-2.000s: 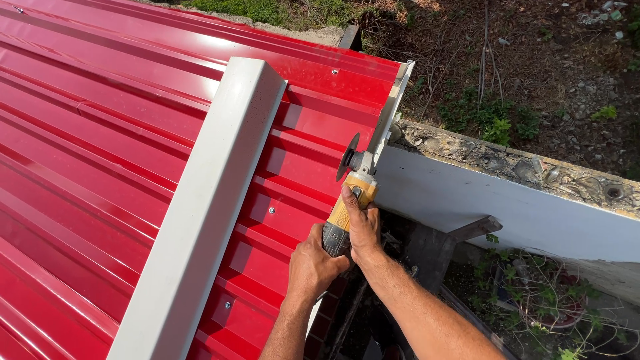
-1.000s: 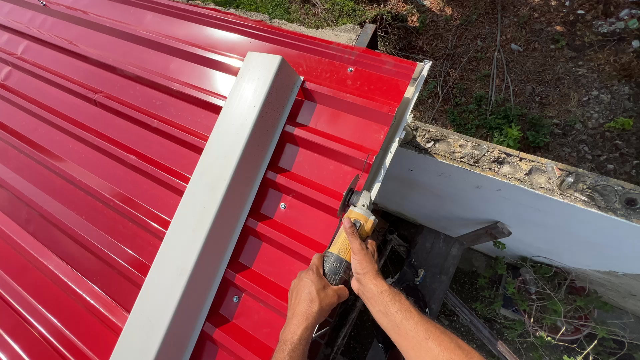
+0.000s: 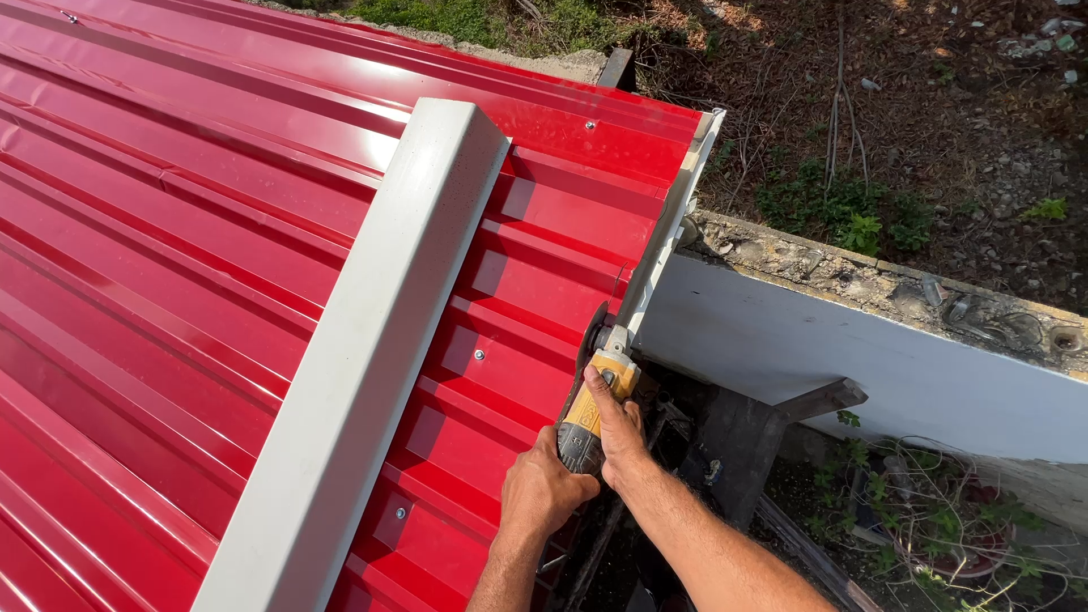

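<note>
Both of my hands grip a yellow and black angle grinder (image 3: 600, 399) at the right edge of the red corrugated metal roofing (image 3: 544, 293). My left hand (image 3: 544, 489) wraps the black rear of its body, and my right hand (image 3: 619, 425) holds the yellow part near the head, thumb on top. The thin disc (image 3: 591, 336) stands on edge at the sheet's side; whether it spins cannot be told. A pale metal edge strip (image 3: 667, 242) runs along the roof end beyond the grinder. A thin dark line shows in the red sheet just past the disc.
A long light-grey metal channel (image 3: 365, 331) lies across the roofing, left of my hands. Screw heads (image 3: 479, 354) dot the sheets. Right of the roof are a white wall (image 3: 816, 340) with a rough top, a dark wooden board (image 3: 735, 442) and a drop to plants below.
Both hands and the grinder have moved down along the roof's right edge, toward me, away from the far corner. My grip on the grinder looks the same.
</note>
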